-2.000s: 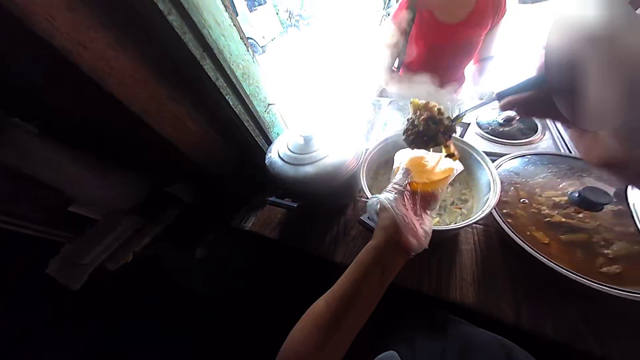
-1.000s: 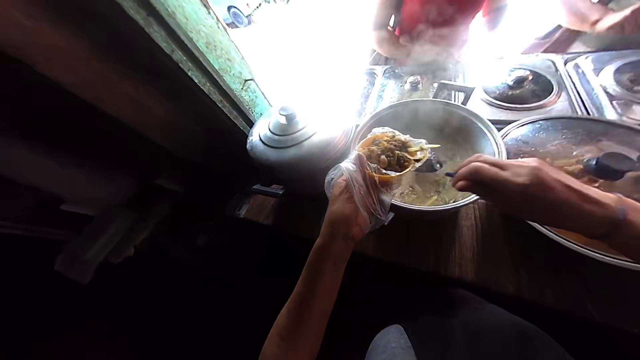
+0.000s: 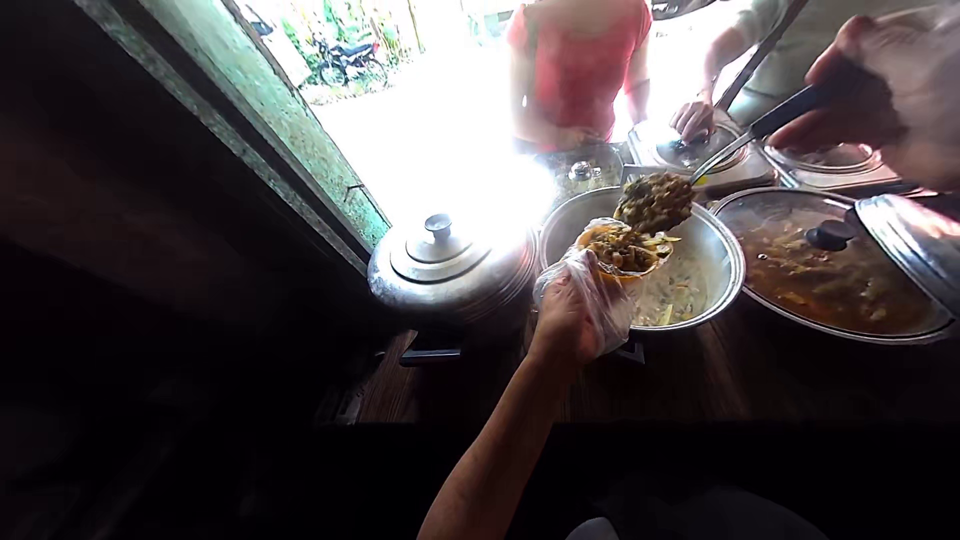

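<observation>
My left hand (image 3: pixel 571 311) grips a clear plastic bag (image 3: pixel 600 300) that is wrapped round an orange cup-like container (image 3: pixel 626 255), its mouth up and filled with cooked food. Below and behind it is an open metal pot (image 3: pixel 731 277) with pale broth and vegetable pieces. At the upper right my right hand (image 3: pixel 870 97), blurred, holds the dark handle of a ladle (image 3: pixel 724 157). The ladle's bowl carries a heap of dark cooked food (image 3: pixel 656 201) just above the container's mouth.
A lidded aluminium pot (image 3: pixel 442 262) stands left of the open pot. To the right is a wide pan under a glass lid (image 3: pixel 840 277). Lidded food trays (image 3: pixel 720 172) line the back. A person in a red top (image 3: pixel 574 67) stands across the counter; another person's hand (image 3: pixel 694 120) rests on a lid.
My right hand has risen from the open pot with the loaded ladle. Another person's hand has come onto a lid at the back. Two seconds ago no food showed in the container's mouth.
</observation>
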